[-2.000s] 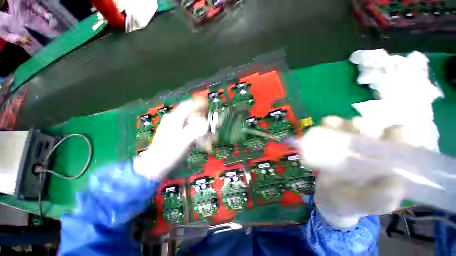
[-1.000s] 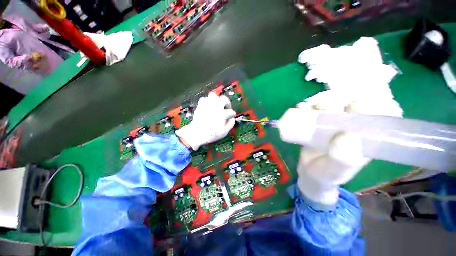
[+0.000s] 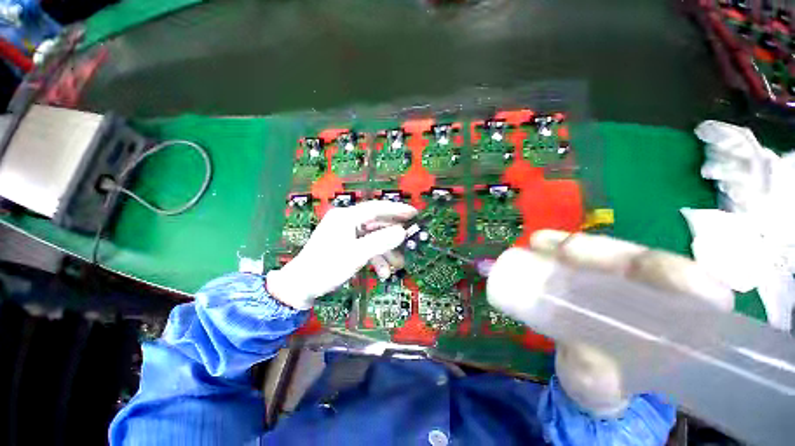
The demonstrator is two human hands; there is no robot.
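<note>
My left hand (image 3: 353, 242), in a white glove, pinches a green circuit board (image 3: 436, 261) at its dark end with white-topped parts, above the blister tray (image 3: 279, 200). My right hand (image 3: 601, 383), also in a white glove, is closed around the large translucent glue tube (image 3: 645, 322). The thin dispensing needle (image 3: 453, 255) with its purplish base (image 3: 484, 266) points left, its tip at the parts of the held board. Rows of other boards (image 3: 495, 144) lie over red lining (image 3: 551, 209). The tube hides the tray's lower right part.
A pale box-shaped device (image 3: 54, 165) with a grey cable (image 3: 209, 174) stands at left on the green mat (image 3: 641, 187). A crumpled white cloth (image 3: 750, 218) lies at right. Behind runs the dark conveyor belt (image 3: 392, 52), with another tray (image 3: 754, 43) at top right. A blue sleeve shows at top left.
The view has turned and shifted. One second ago my left hand was over the tray's upper row; now it holds a board above the middle. One red lining pocket now shows bare at the right.
</note>
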